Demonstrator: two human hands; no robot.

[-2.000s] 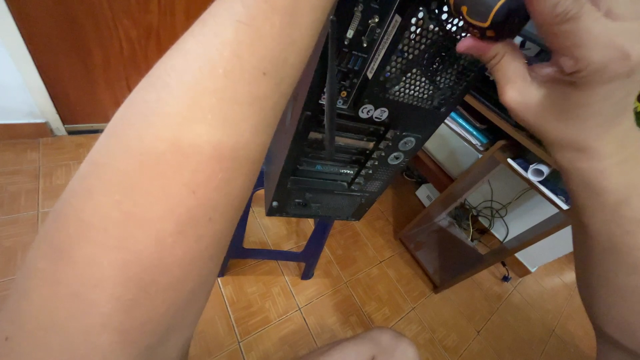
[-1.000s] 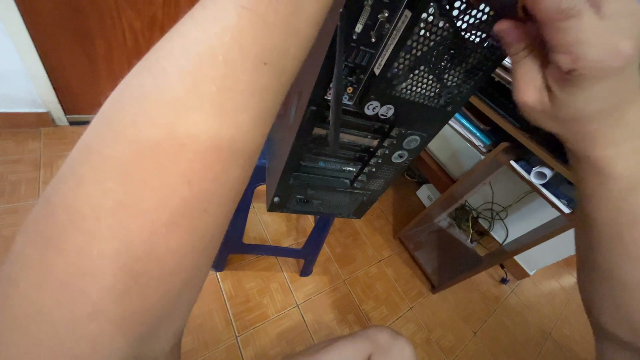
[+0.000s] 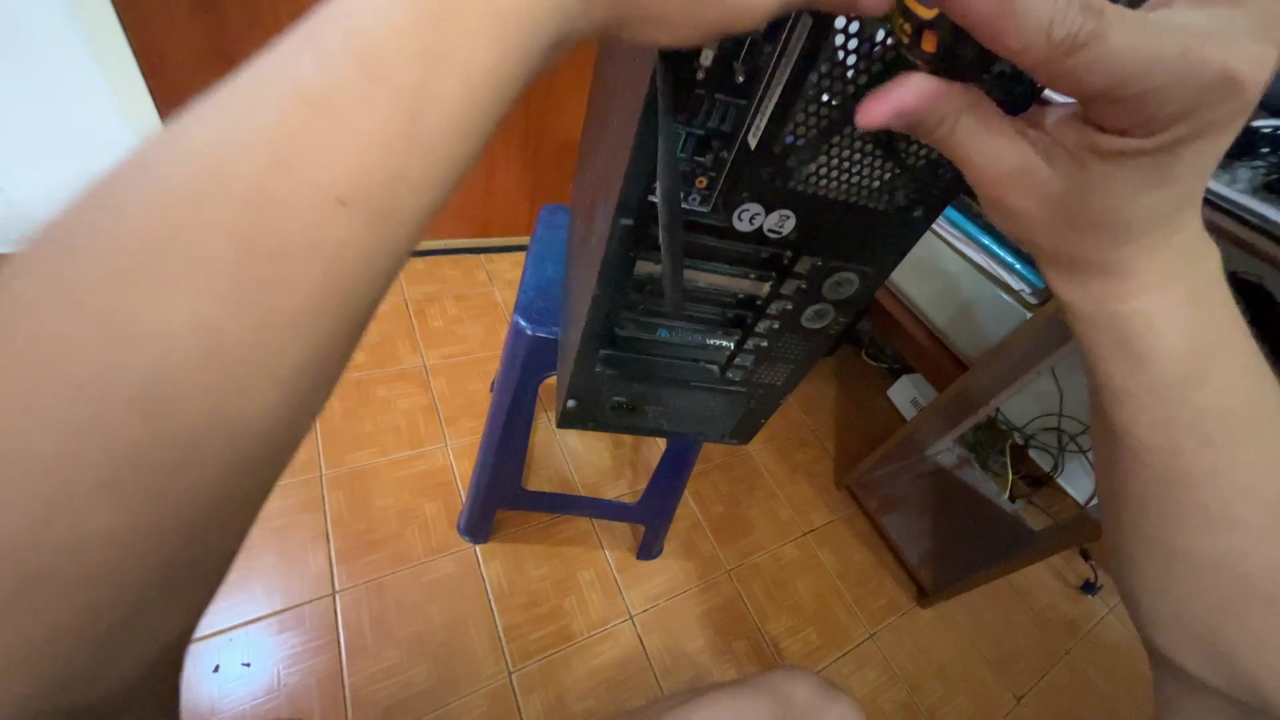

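Observation:
A black computer tower case (image 3: pixel 800 250) stands on a blue plastic stool (image 3: pixel 540 300), its rear panel with ports, slots and a perforated vent facing me. My right hand (image 3: pixel 1040 140) is at the upper right of the case, closed around a black and orange tool handle (image 3: pixel 930 40), seemingly a screwdriver; its tip is hidden. The thumb lies beside the vent. My left hand (image 3: pixel 690 15) reaches over the top of the case at the frame's upper edge; its fingers are mostly cut off, so its hold cannot be told. A dark cable (image 3: pixel 668 190) hangs down the rear panel.
At right stands a brown wooden furniture piece (image 3: pixel 960 500) with tangled cables (image 3: pixel 1050 430) and a small white box (image 3: pixel 910 396) near it. Blue and white folders (image 3: pixel 1000 245) lie above. A wooden door (image 3: pixel 540 150) is behind. Small dark bits (image 3: pixel 232 666) lie on the tiled floor.
My left hand has come into view at the top edge. The orange-marked handle, hidden one second ago, shows again in my right hand. The view has shifted somewhat.

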